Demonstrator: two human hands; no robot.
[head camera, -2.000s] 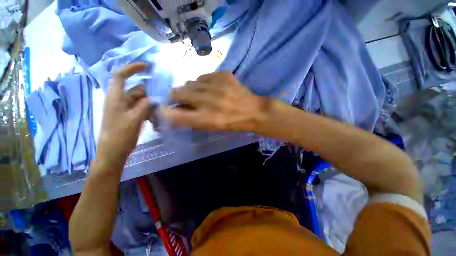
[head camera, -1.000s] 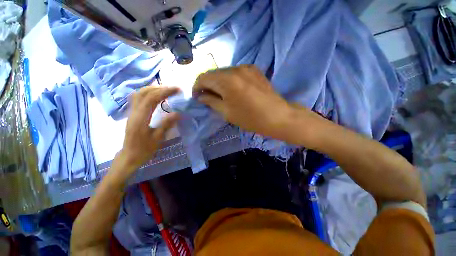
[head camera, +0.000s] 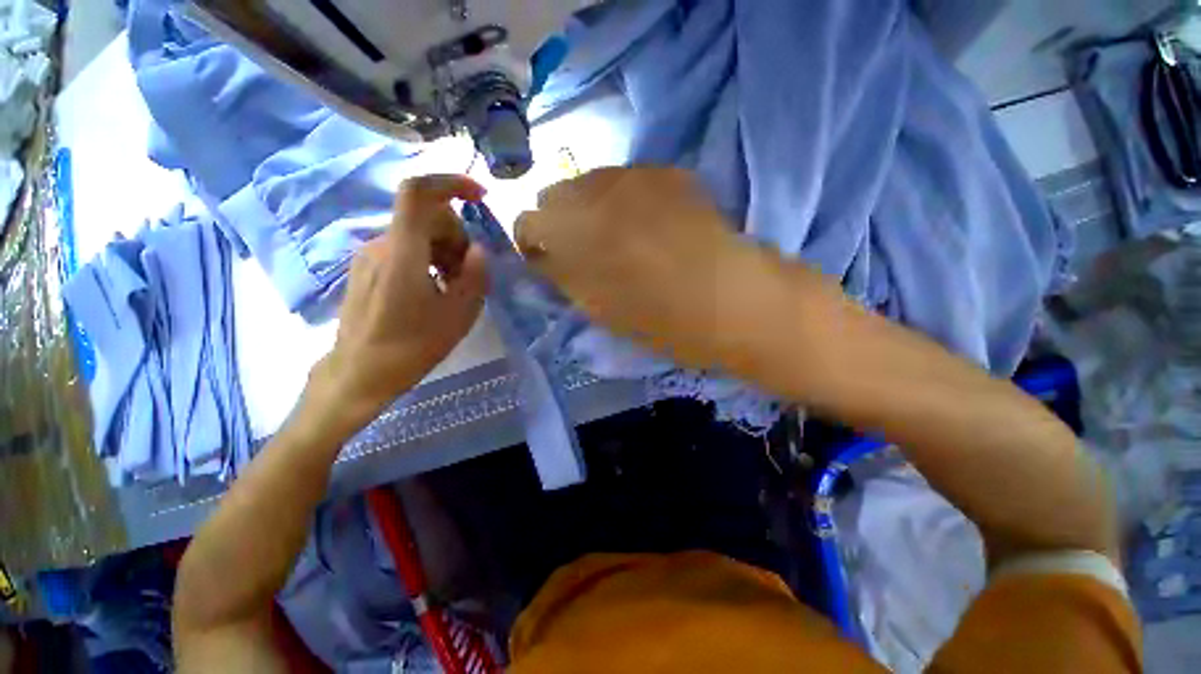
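A narrow blue cuff strip (head camera: 543, 408) runs from just below the needle area down over the table's front edge, its lower end hanging free. My left hand (head camera: 419, 270) pinches the strip's upper end between thumb and fingers. My right hand (head camera: 632, 250) is at the strip's right side, fingers curled on the cloth; its fingertips are blurred. The wide blue sleeve panel (head camera: 843, 145) lies heaped right of the needle, partly under my right hand and forearm. The sewing machine head (head camera: 356, 53) is above my hands, with the dark lamp (head camera: 502, 136) beside the needle area.
A stack of cut cuffs (head camera: 165, 349) lies at the table's left. Crumpled blue pieces (head camera: 283, 184) lie behind it. The printed ruler edge (head camera: 428, 419) runs along the front. Red (head camera: 402, 546) and blue (head camera: 826, 527) frames stand below. Dark-looped snips (head camera: 1170, 112) lie far right.
My left hand has moved up and right and closed on the strip's upper end. The strip now hangs straighter and lower past the table edge. My right hand stays beside it.
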